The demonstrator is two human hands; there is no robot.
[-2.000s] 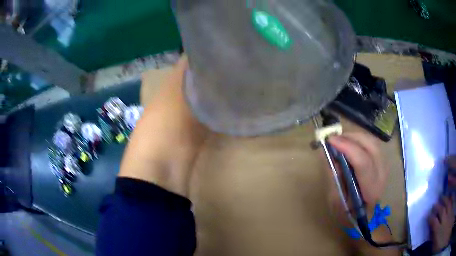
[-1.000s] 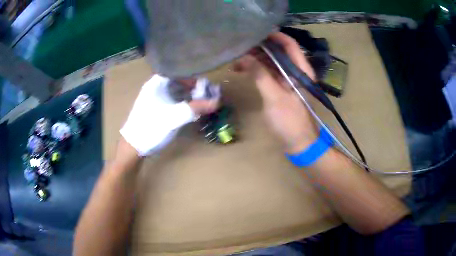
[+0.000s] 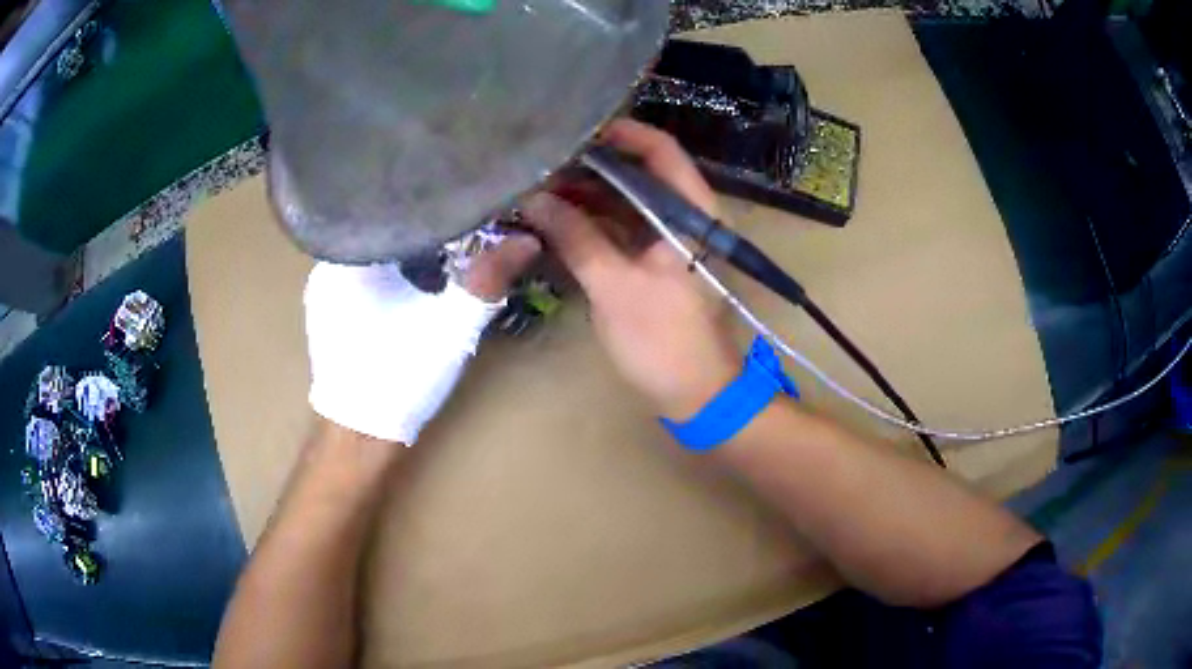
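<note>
My left hand (image 3: 392,342), in a white glove with bare fingertips, holds a small wired assembly (image 3: 479,248) just below the hood's rim. Yellow-green and dark wires hang from the assembly. My right hand (image 3: 641,281), bare with a blue wrist band (image 3: 729,403), holds the black soldering iron (image 3: 673,209), and its fingers are close to the assembly. A thin silvery feed tube (image 3: 837,379) runs along the iron. The grey translucent hood (image 3: 445,131) hides the iron's tip and the top of the work.
A black iron stand (image 3: 732,111) with a yellowish cleaner (image 3: 826,160) stands beyond my right hand. Several wired assemblies (image 3: 94,399) lie on the dark mat (image 3: 150,523) at left. Brown cardboard (image 3: 549,523) lies under my hands. A green surface (image 3: 157,118) is beyond.
My gloved left hand has come into view with the assembly. My right hand has moved left to it with the iron. The paper sheet and another person's hand at right have left the view.
</note>
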